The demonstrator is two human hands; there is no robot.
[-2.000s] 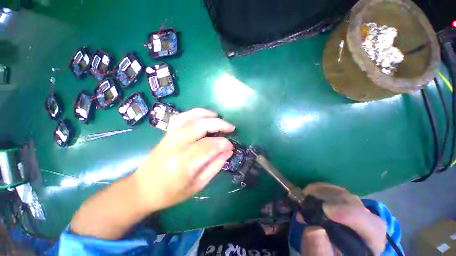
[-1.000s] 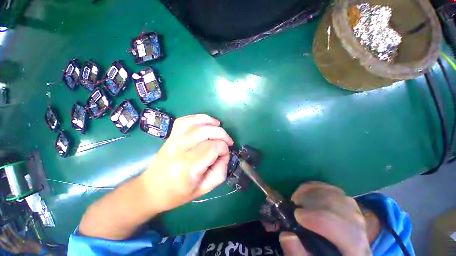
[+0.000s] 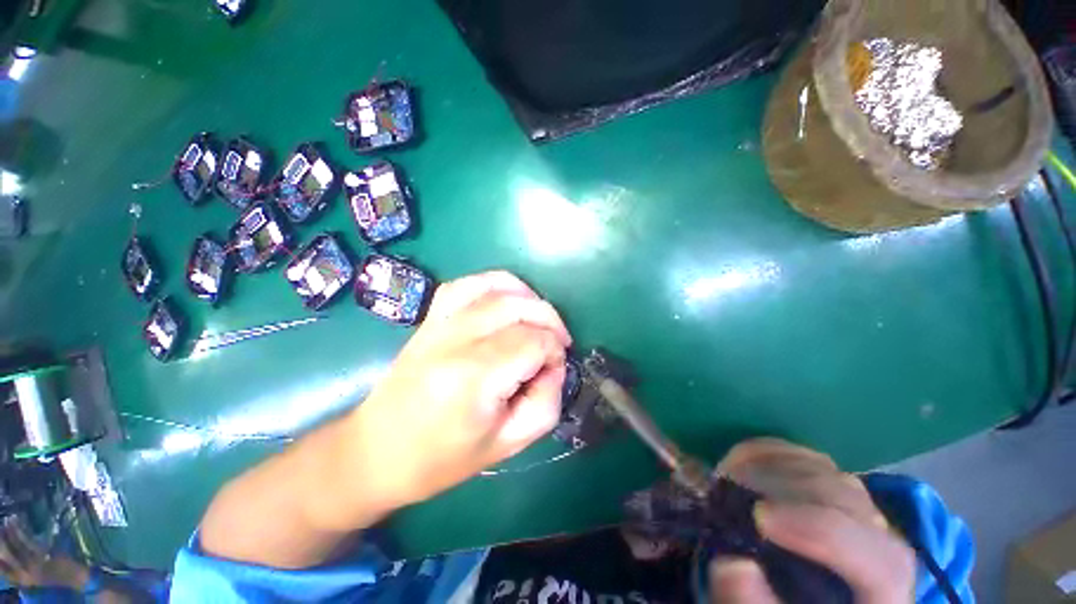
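Observation:
My left hand [image 3: 472,372] is bent over a small dark device housing [image 3: 575,380], fingertips on its left side and covering much of it. The housing sits at a dark blocky fixture [image 3: 599,407]. My right hand [image 3: 802,507] grips the black handle of a soldering iron [image 3: 647,427]; its metal tip points up-left and meets the right side of the work. Whether the tip touches the board cannot be told. A thin solder wire [image 3: 525,467] shows below my left hand. Several open housings [image 3: 393,289] with circuit boards lie to the left.
Tweezers [image 3: 257,334] lie below the loose housings. A black tray [image 3: 625,59] is at the top. A brown pot [image 3: 826,165] with silvery shreds stands upper right, black cables [image 3: 1044,295] beside it. A solder reel [image 3: 45,411] is at the left edge. Another person's hand [image 3: 41,555] shows lower left.
The view has shifted a little back and forth. My left fingers have closed in tighter over the housing. The iron's tip stays at the work. Another person's hand remains at lower left.

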